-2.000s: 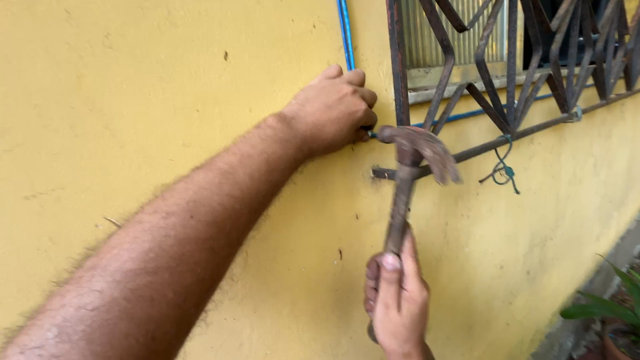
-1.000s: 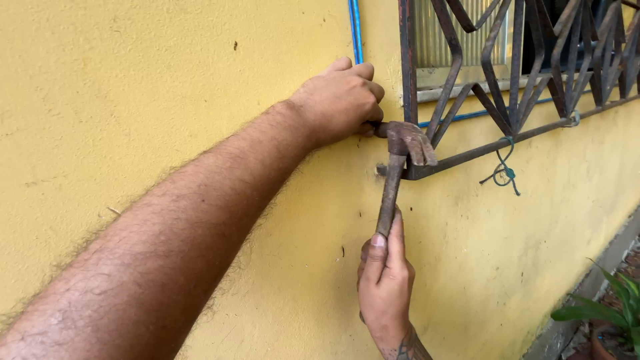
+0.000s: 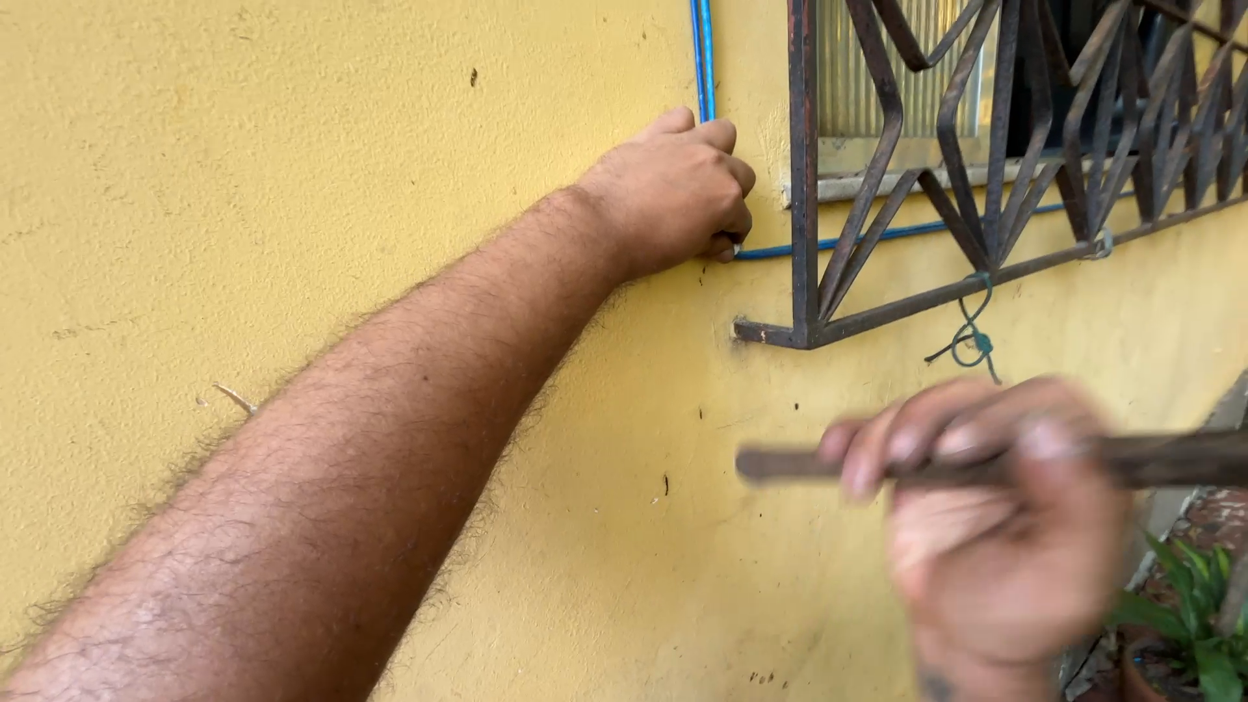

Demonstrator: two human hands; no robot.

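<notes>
Against a yellow wall, my left hand (image 3: 682,195) is curled over the bend of a blue cable (image 3: 704,68), which runs down from above and leaves the fingers to the right. A small whitish piece shows at the lower fingertips; whether the fingers pinch it or the cable is hidden. Lower right, blurred, my right hand (image 3: 994,507) is closed around the dark handle of a hammer (image 3: 1170,460). The handle lies level, its butt end pointing left, and the head is outside the view.
A rusty metal window grille (image 3: 804,175) juts from the wall at the right, with a green cord (image 3: 970,341) knotted on its lower bar. The blue cable passes behind it, under the window sill (image 3: 858,185). A potted plant (image 3: 1189,604) stands at the lower right.
My right hand has swung the hammer away from beside my left hand, down and to the right; its head has left the view. My left hand has stayed at the cable bend.
</notes>
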